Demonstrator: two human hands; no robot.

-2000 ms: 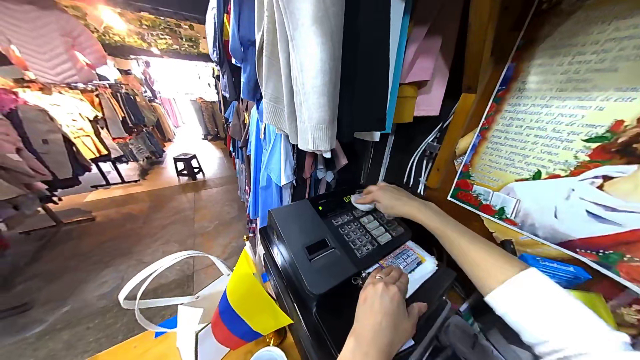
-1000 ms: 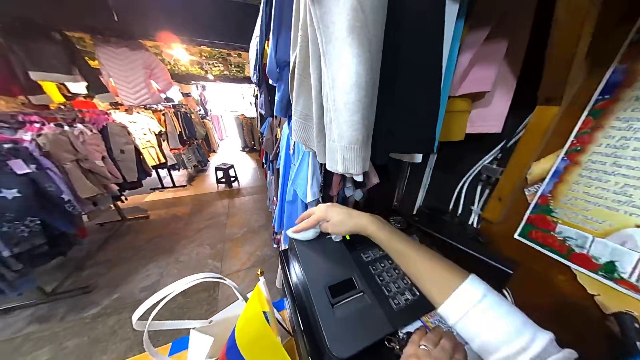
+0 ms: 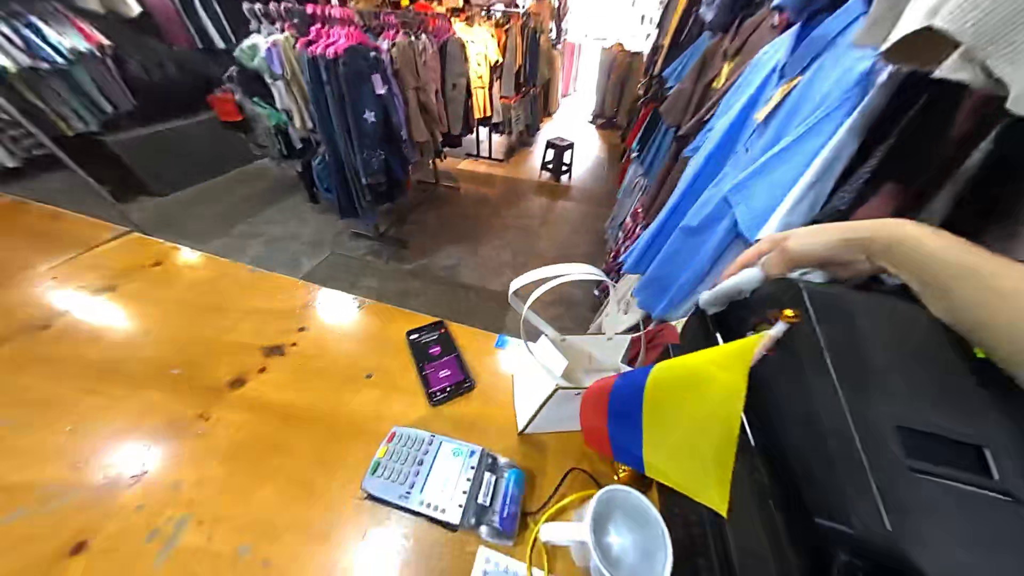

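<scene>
At the right, my right hand [image 3: 788, 254] reaches in over the far edge of a black cash register [image 3: 872, 384], its fingers on a bunched white cloth [image 3: 732, 290] that touches the casing's corner. Just below the hand, a small yellow, blue and red flag [image 3: 696, 408] on a thin stick with a gold tip leans beside the register. A white paper gift bag [image 3: 552, 392] with looped handles stands left of the flag. My left hand is out of view.
On the wooden counter [image 3: 200, 384] are a card payment terminal [image 3: 440, 480], a smartphone [image 3: 440, 362] and a white mug [image 3: 628, 532] with a yellow cable beside it. Blue shirts [image 3: 760, 144] hang close behind my hand. Clothes racks and a black stool [image 3: 558, 158] stand beyond.
My right hand, on the register's keys two seconds ago, has moved with the white cloth to the casing's far edge. The view has swung left; my left hand has left it.
</scene>
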